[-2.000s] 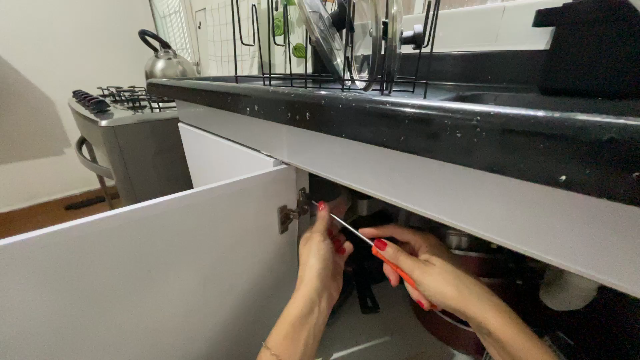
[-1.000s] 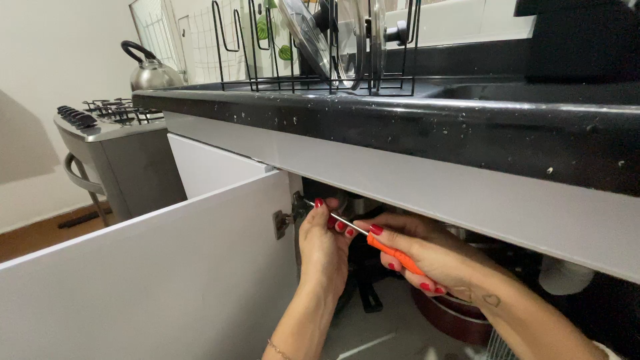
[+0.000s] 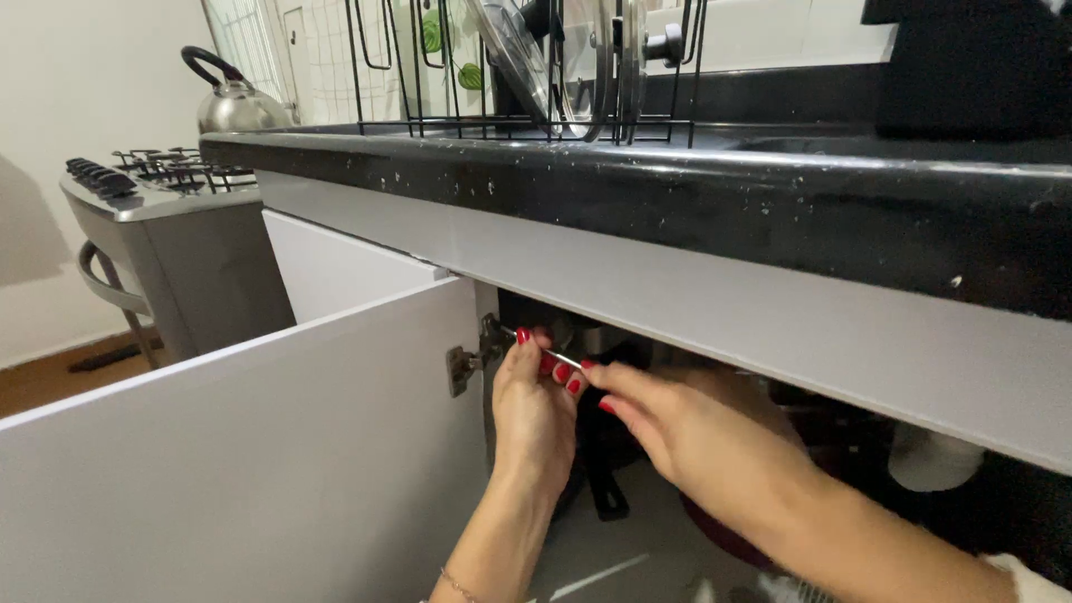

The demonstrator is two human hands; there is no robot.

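A metal cabinet hinge (image 3: pixel 473 356) joins the open white cabinet door (image 3: pixel 251 469) to the cabinet's side. My left hand (image 3: pixel 536 402) pinches the front of the shaft of a screwdriver (image 3: pixel 563 359) beside the hinge. The shaft slants up and left toward the hinge plate; its tip is hard to make out behind my fingers. My right hand (image 3: pixel 687 419) is closed around the screwdriver's handle, which my fingers hide in this view.
Above my hands runs a chipped black countertop edge (image 3: pixel 586 180), carrying a black wire rack (image 3: pixel 502 126) with glass lids. Inside the cabinet are a black pan handle (image 3: pixel 606 494) and a white cylindrical thing (image 3: pixel 934 456). A stove (image 3: pixel 201 276) and a steel kettle (image 3: pixel 239 105) stand at left.
My right hand has turned over the screwdriver's handle, whose orange part showed before and is now covered. My left hand stays by the hinge, on the shaft.
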